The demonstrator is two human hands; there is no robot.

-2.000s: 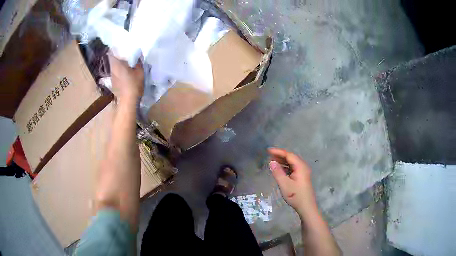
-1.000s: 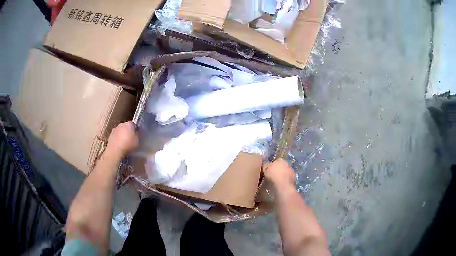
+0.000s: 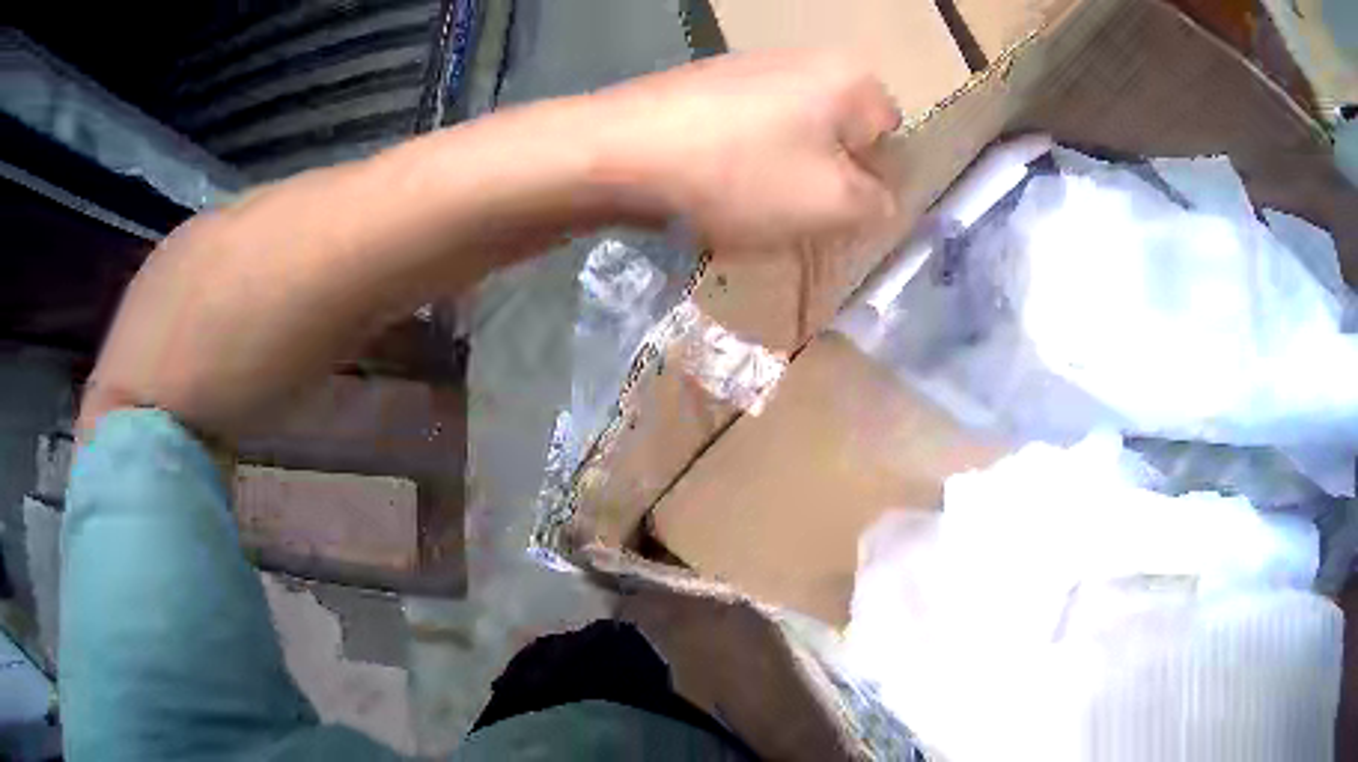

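Observation:
A large open-topped cardboard box (image 3: pixel 812 462) fills the right half of the view, tilted, with clear tape on its near left wall. White sheets and crumpled white packing material (image 3: pixel 1177 313) lie inside it, beside a brown cardboard panel. My left arm reaches across from the left. My left hand (image 3: pixel 804 157) is closed at the box's upper left rim, its fingertips hidden behind the edge. My right hand is out of the picture.
Other brown cardboard (image 3: pixel 849 37) lies beyond the box at the top. A dark ribbed surface (image 3: pixel 313 75) is at the upper left. Brown flat pieces (image 3: pixel 328 514) lie on the left below my arm. Grey concrete (image 3: pixel 514 491) shows between them and the box.
My view has turned, and the open box now lies at the right and closer. My left hand is still at its rim. My right hand has left the picture.

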